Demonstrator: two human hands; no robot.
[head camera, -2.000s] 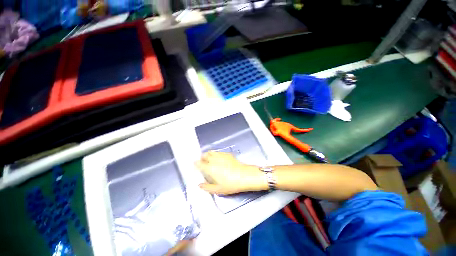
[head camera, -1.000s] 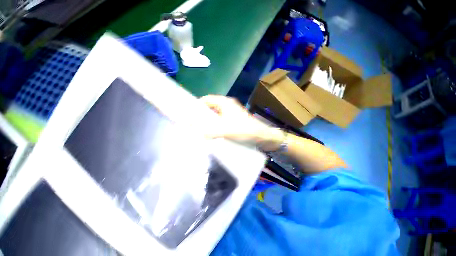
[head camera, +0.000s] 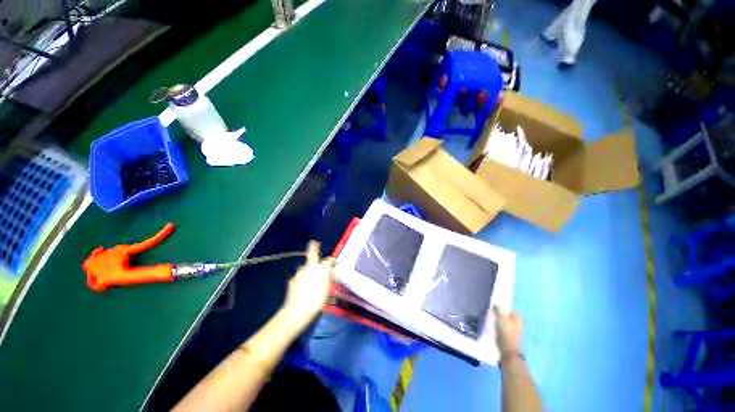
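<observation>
A white foam tray (head camera: 429, 241) with two pockets is held low beside the bench, over a stack of red and black trays (head camera: 379, 322). Each pocket holds a dark grey tablet (head camera: 461, 288) under shiny, wrinkled clear film. My left hand (head camera: 310, 282) is at the tray's left edge, its fingers around the rim. My right hand (head camera: 508, 331) grips the tray's right edge. The hidden fingertips under the tray cannot be seen.
On the green bench (head camera: 266, 105) are an orange air blow gun (head camera: 129, 267) with its hose, a blue bin (head camera: 139, 165) of black pieces, a pale bottle (head camera: 196, 115) and a white wipe (head camera: 228, 150). Open cardboard boxes (head camera: 536, 193) and a blue stool (head camera: 471, 72) stand beyond.
The foam tray has moved from the bench, down and right, to above the stack beside it. The view has turned right. Both hands now show at the tray's edges.
</observation>
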